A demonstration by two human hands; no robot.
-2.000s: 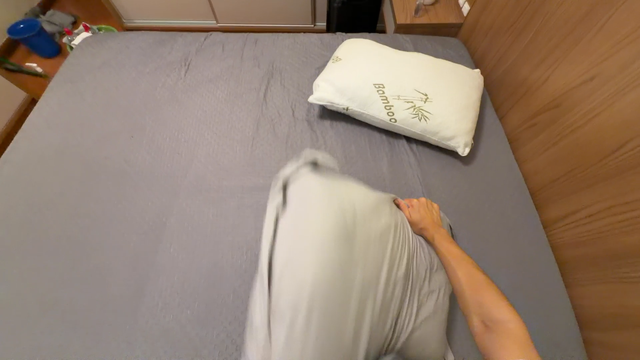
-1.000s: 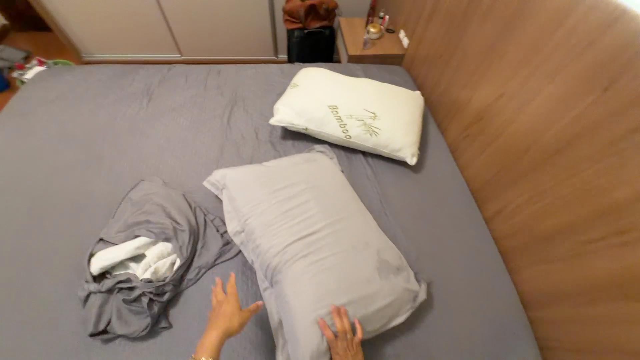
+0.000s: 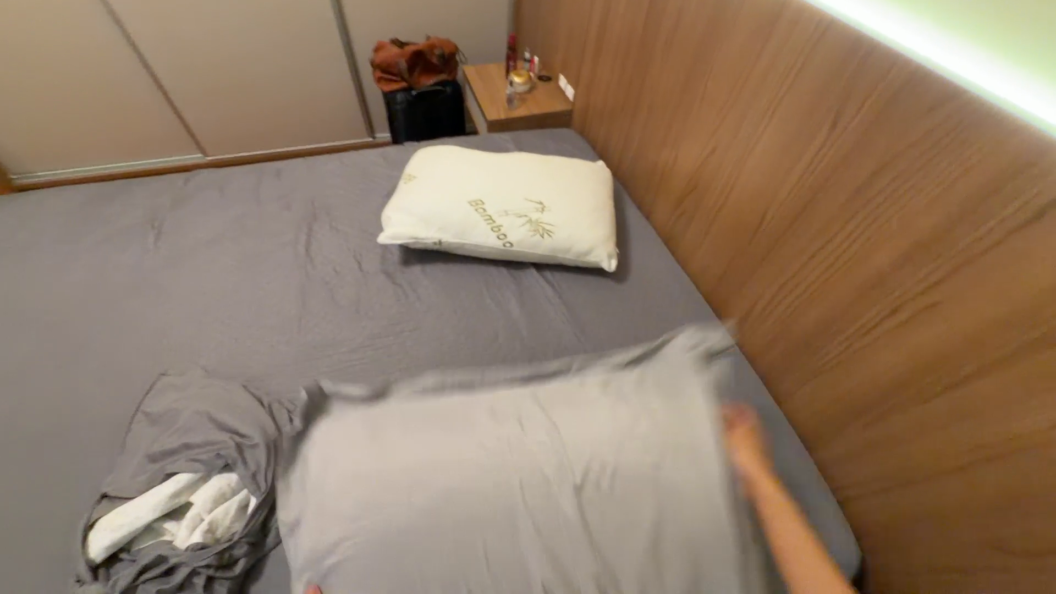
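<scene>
A pillow in a light grey pillowcase [image 3: 520, 487] spans the lower middle of the view, blurred by motion. My right hand [image 3: 742, 433] is at its right edge, the fingers blurred and partly hidden by the cloth. Only a fingertip of my left hand [image 3: 313, 589] shows, at the pillow's lower left edge. To the left lies a crumpled dark grey cloth [image 3: 198, 421] with white fabric [image 3: 177, 511] showing in its opening. Farther back, a white pillow with a bamboo print [image 3: 503, 202] rests on the bed.
A grey fitted sheet [image 3: 223, 289] covers the bed. The wooden headboard [image 3: 792, 247] runs along the right. Beyond the far edge stand a wooden nightstand [image 3: 495, 99] with small bottles and a jar, a black suitcase [image 3: 425, 111] under a brown leather bag [image 3: 412, 62], and sliding doors [image 3: 247, 74].
The light grey pillow has turned and moved towards the headboard. My right hand, spread on the pillow one second ago, is now at its right edge. The view has swung towards the headboard.
</scene>
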